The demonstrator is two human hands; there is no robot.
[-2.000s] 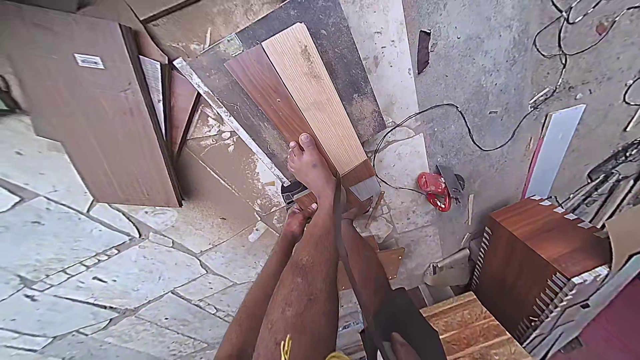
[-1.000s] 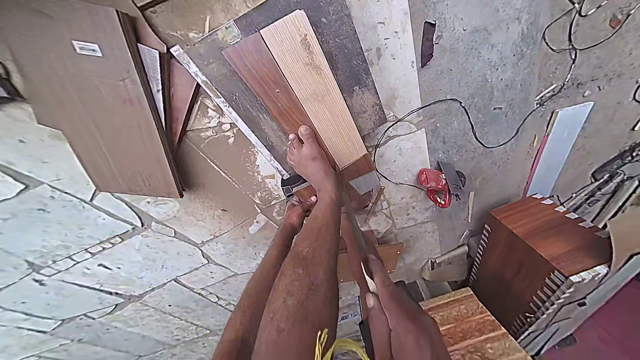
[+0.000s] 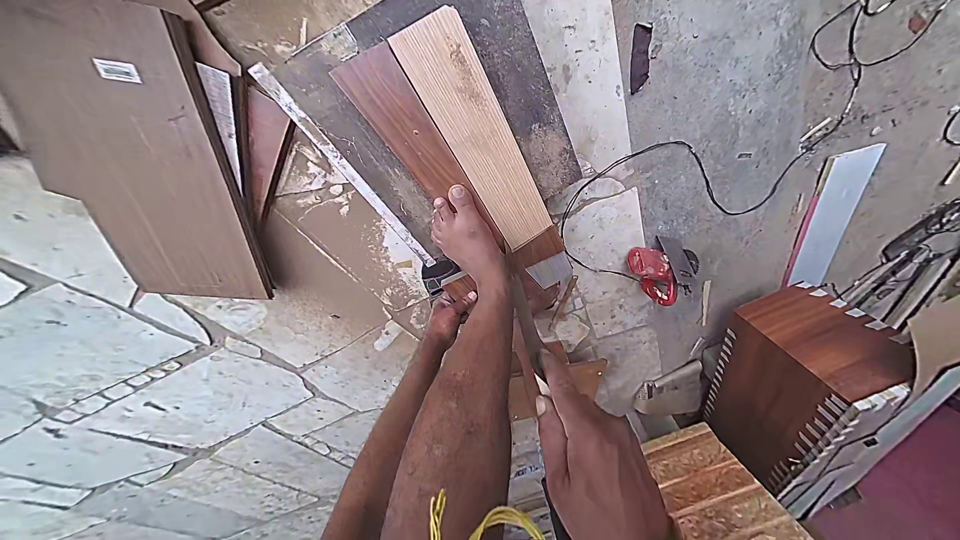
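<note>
My right hand (image 3: 596, 442) is closed around the handle end of a handsaw, whose blade (image 3: 527, 319) appears edge-on beside my shin. The blade reaches the near end of the boards. My left hand (image 3: 448, 319), left of the shin, has its fingers curled at the end of a reddish-brown wooden plank (image 3: 409, 120), partly hidden by my leg. My bare foot (image 3: 469, 232) presses on this plank. Alongside it lies a light wood-grain plank (image 3: 472, 127), on a dark board (image 3: 525, 97). Near the left hand is a black tool head (image 3: 439, 276) at the end of a whitish strip (image 3: 337, 161).
Large brown panels (image 3: 142, 172) lean at the left. A red power tool (image 3: 652, 271) with a black cord (image 3: 697, 157) lies right of the planks. Stacked reddish-brown boards (image 3: 795, 360) and a chipboard piece (image 3: 712, 472) stand at the lower right. Stone paving (image 3: 202, 397) spans the lower left.
My right hand has moved up and forward, closer to the foot and planks, compared with two seconds ago. The left hand and the foot keep their places.
</note>
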